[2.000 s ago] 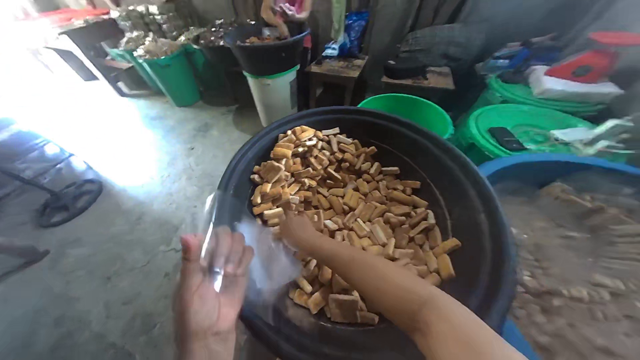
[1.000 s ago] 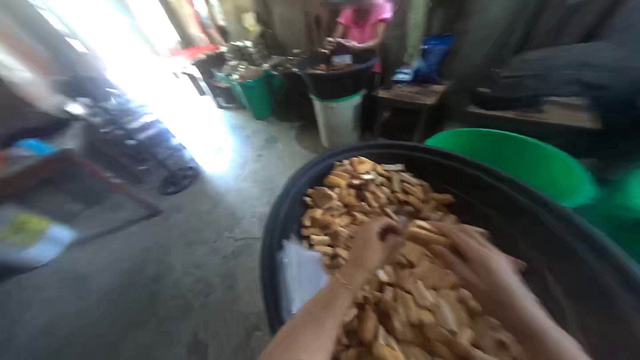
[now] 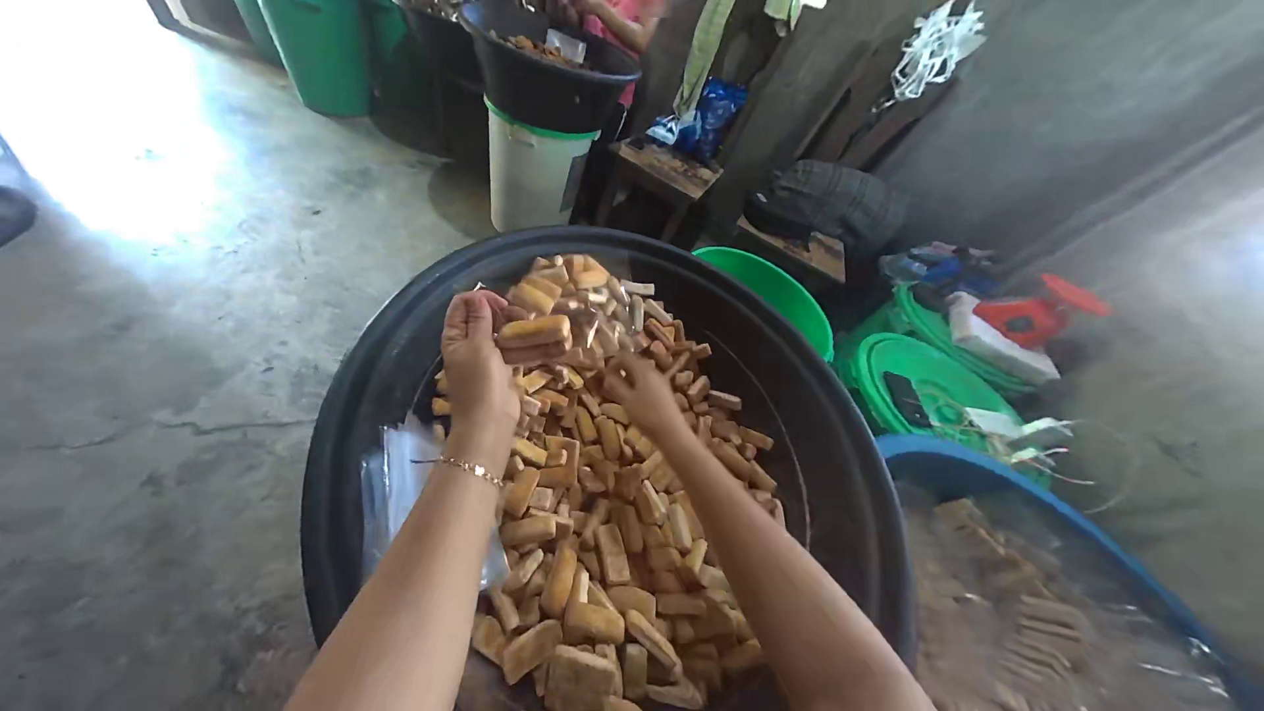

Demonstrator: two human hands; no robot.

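A large black plastic tub (image 3: pixel 849 464) holds a heap of golden-brown baked pieces (image 3: pixel 612 513), like biscuits or toasted bread. My left hand (image 3: pixel 479 341), a thin bracelet at its wrist, grips a clear plastic bag (image 3: pixel 602 321) at the heap's far side; several pieces show in or behind the bag, and its edges are hard to trace. Low in the bag's right part, my right hand (image 3: pixel 637 390) touches the pieces with fingers bent; whether it holds one is hidden. Flat clear plastic bags (image 3: pixel 400 484) lie inside the tub's left wall, partly under my left forearm.
A blue tub (image 3: pixel 987 459) with plastic-wrapped pieces stands at the right. Beyond are a green basin (image 3: pixel 775 296), green lidded containers (image 3: pixel 899 380) and a red scale (image 3: pixel 1022 316). A person (image 3: pixel 622 25) stands behind a black basin (image 3: pixel 553 89) on a white bucket (image 3: pixel 533 173).
Both hands were low over the pieces a second ago; now my left hand is raised with a clear bag and pieces at the heap's far side. The view has swung right.
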